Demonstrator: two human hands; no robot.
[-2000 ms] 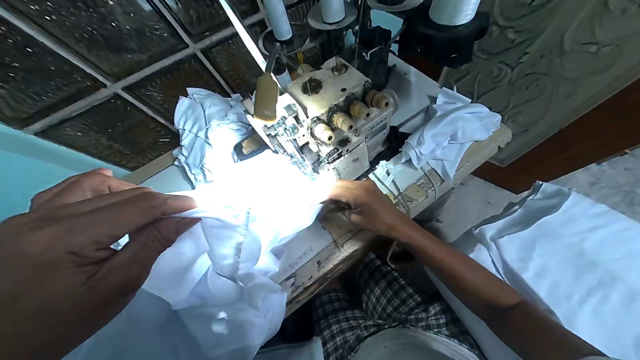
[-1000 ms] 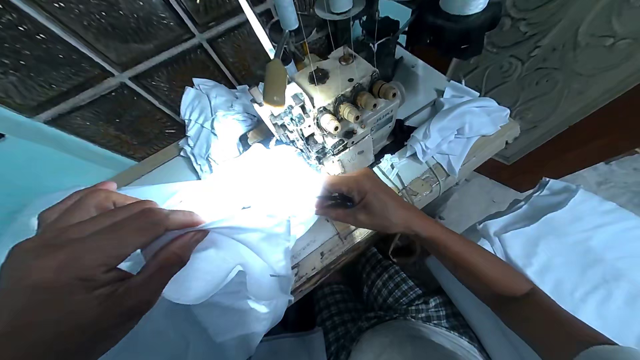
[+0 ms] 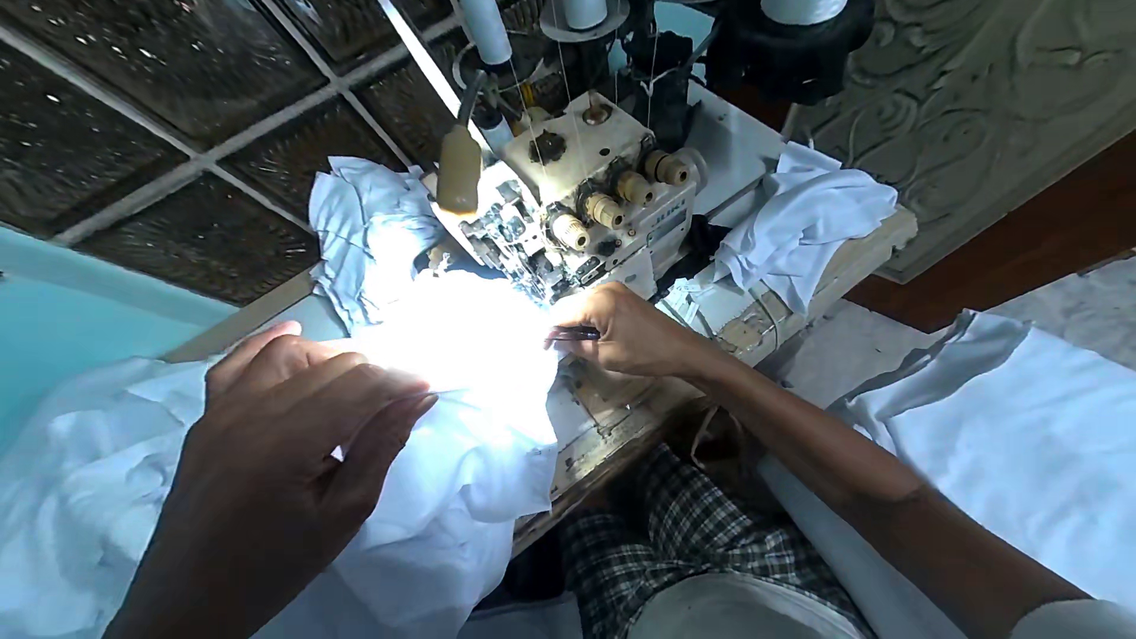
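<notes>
White fabric [image 3: 453,461] lies across the left of the sewing table, its upper part washed out by a bright lamp glare. My left hand [image 3: 302,426] pinches the fabric between thumb and fingers. My right hand [image 3: 621,333] is at the fabric's right edge, just below the needle area of an overlock sewing machine [image 3: 586,204]; a small dark tool, its kind unclear, is held in its fingers. Several threads run down to the machine, which has several tension knobs on its front. Glare hides the presser foot and the fabric's edge there.
Crumpled light cloth [image 3: 368,231] lies left of the machine, and another white cloth piece [image 3: 808,222] lies on the table's right end. Thread cones [image 3: 486,31] stand behind. A stack of white fabric [image 3: 1021,435] is at the right. The worn wooden table edge [image 3: 612,457] borders my lap.
My left hand has moved somewhat toward the machine with the fabric. More white fabric shows at the far left. The right hand stays near the machine with the dark tool.
</notes>
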